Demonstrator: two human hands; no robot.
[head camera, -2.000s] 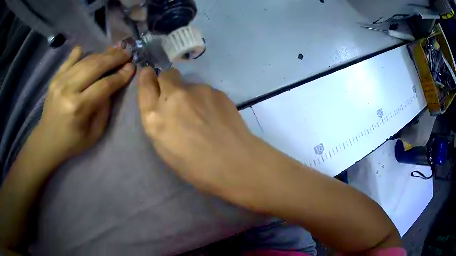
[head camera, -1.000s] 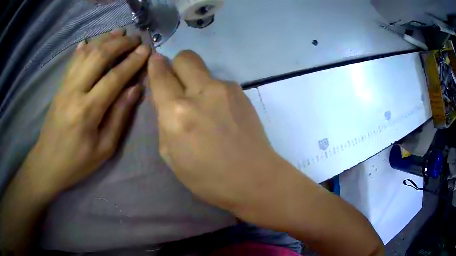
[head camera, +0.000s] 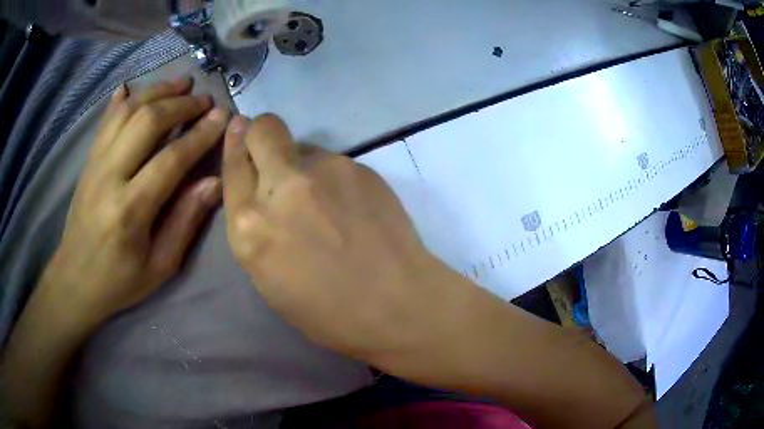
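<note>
A grey-brown cloth (head camera: 276, 335) lies under both hands and hangs toward the lap. Its striped part (head camera: 142, 67) shows at the upper left. My left hand (head camera: 134, 193) lies on the cloth with its fingers spread, fingertips near the seam edge. My right hand (head camera: 310, 226) pinches the cloth's edge between thumb and forefinger, just in front of the needle plate (head camera: 247, 69). The shiny presser foot (head camera: 203, 57) rests on the cloth just beyond the fingertips. The needle tip cannot be made out.
The pale machine head with a white knob (head camera: 251, 18) is at the top left, beside a dark round fitting (head camera: 299, 33). A white ruler-marked table (head camera: 536, 167) extends right. A yellow-orange box of metal items (head camera: 729, 109) and a blue cylinder with a cord (head camera: 708, 239) are at the right.
The cloth's striped part, hidden two seconds ago, now shows beside the foot. Both hands sit slightly farther from the foot than then, still on the cloth. The camera view has shifted.
</note>
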